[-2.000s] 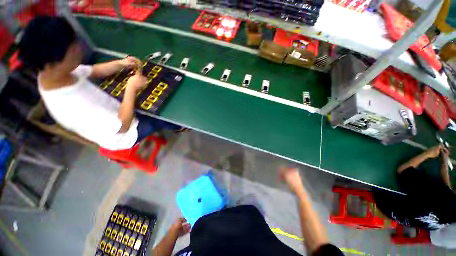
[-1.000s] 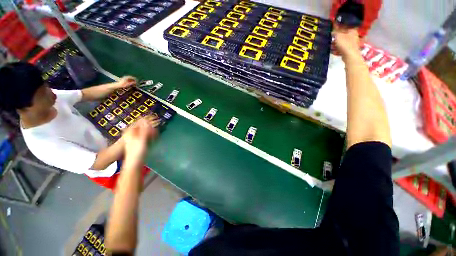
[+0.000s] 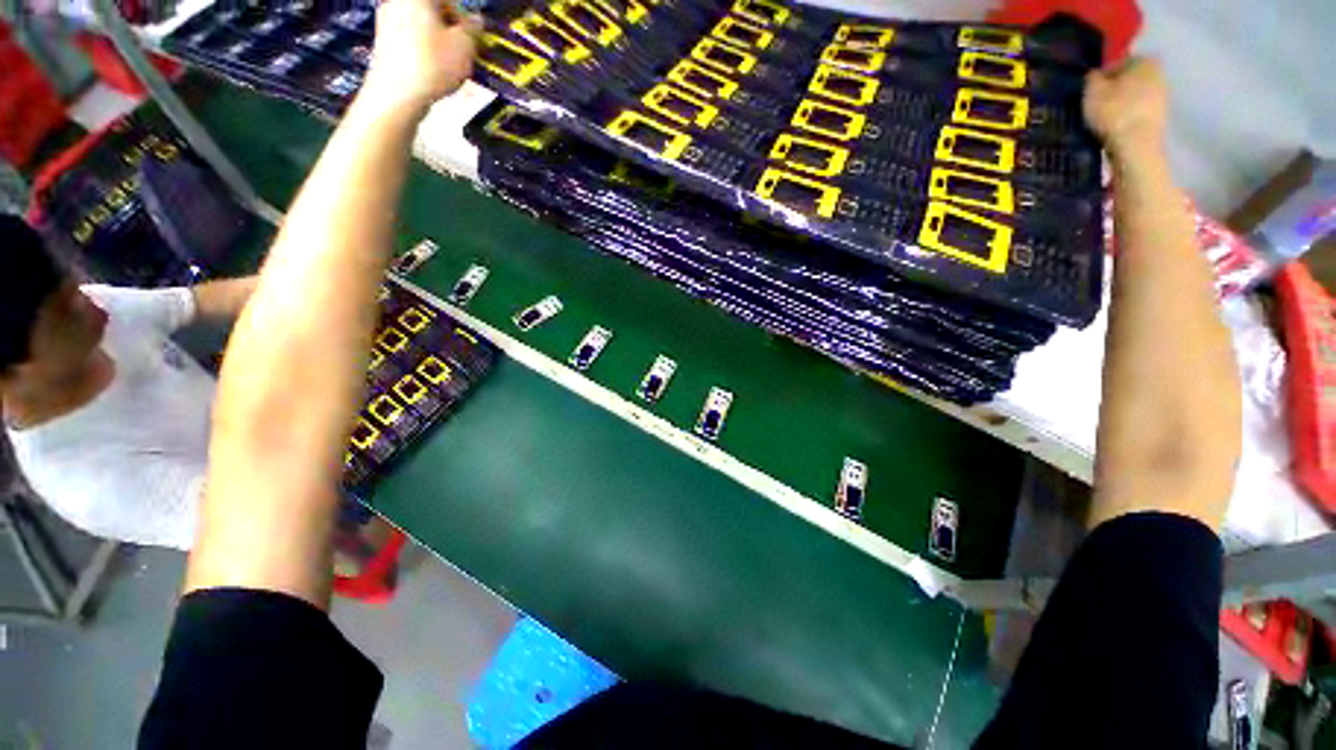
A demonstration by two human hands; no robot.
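A black parts tray [image 3: 740, 110] with rows of phone housings with yellow screen frames is held at both short sides above a pile of stacked trays [image 3: 821, 301] on the overhead shelf. It is tilted and partly lifted off the pile. My left hand [image 3: 422, 56] grips its left edge near the top of the picture. My right hand [image 3: 1128, 106] grips its right edge. Fingertips of both hands are partly hidden by the tray edges.
Phone boards [image 3: 657, 378] lie singly along the green strip behind a pale rail [image 3: 703, 447]. A seated person in white [image 3: 110, 425] is at left beside a housing tray [image 3: 418, 384] on the green bench [image 3: 586, 506]. A blue stool [image 3: 535, 686] stands below; a metal shelf post crosses at right.
My left hand has moved up from over the bench to the tray's left edge. My right hand has shifted right. The top tray is now raised off the pile and has moved right.
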